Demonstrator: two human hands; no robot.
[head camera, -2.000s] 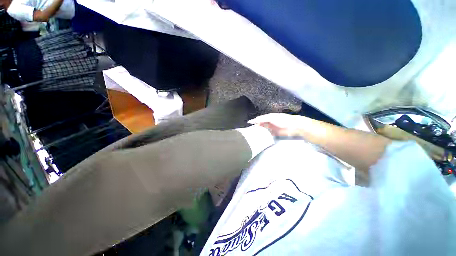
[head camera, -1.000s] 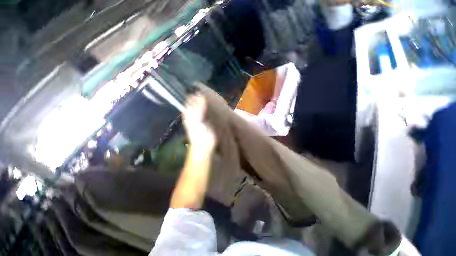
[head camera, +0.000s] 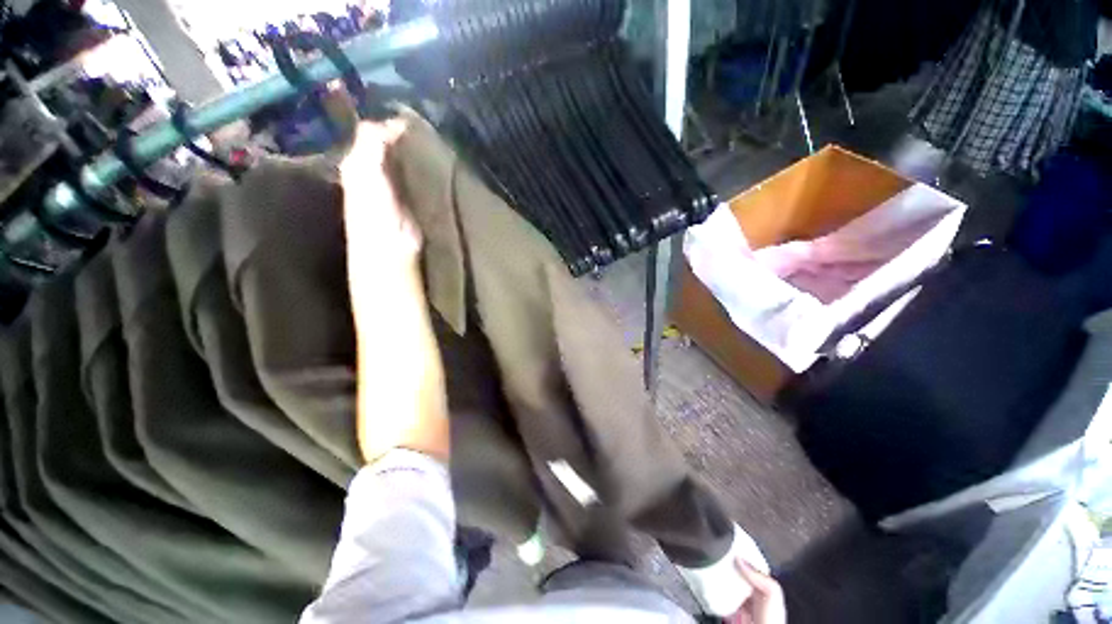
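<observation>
A brown-grey jacket (head camera: 579, 378) hangs at the near end of a row of like jackets (head camera: 183, 402) on the rail (head camera: 262, 104). My left hand (head camera: 378, 152) is at its collar, just below the hanger hook, with the fingertips partly hidden. My right hand (head camera: 759, 595), partly cut off by the bottom edge, grips the white cuff band (head camera: 722, 575) at the sleeve end. The sleeve stretches down to the right between my hands. A small white tag (head camera: 571, 482) shows on the jacket.
Many black hangers (head camera: 573, 146) hang on the rail right of the jackets, beside an upright post (head camera: 677, 73). An open cardboard box (head camera: 744, 347) with white and pink lining stands on the floor. Dark garments (head camera: 927, 378) lie beside it. White cloth (head camera: 1037, 488) is at the right edge.
The view has turned from the padded table to the rail. The jacket is now at the rail among the others, with my left hand at its collar and my right hand at its cuff.
</observation>
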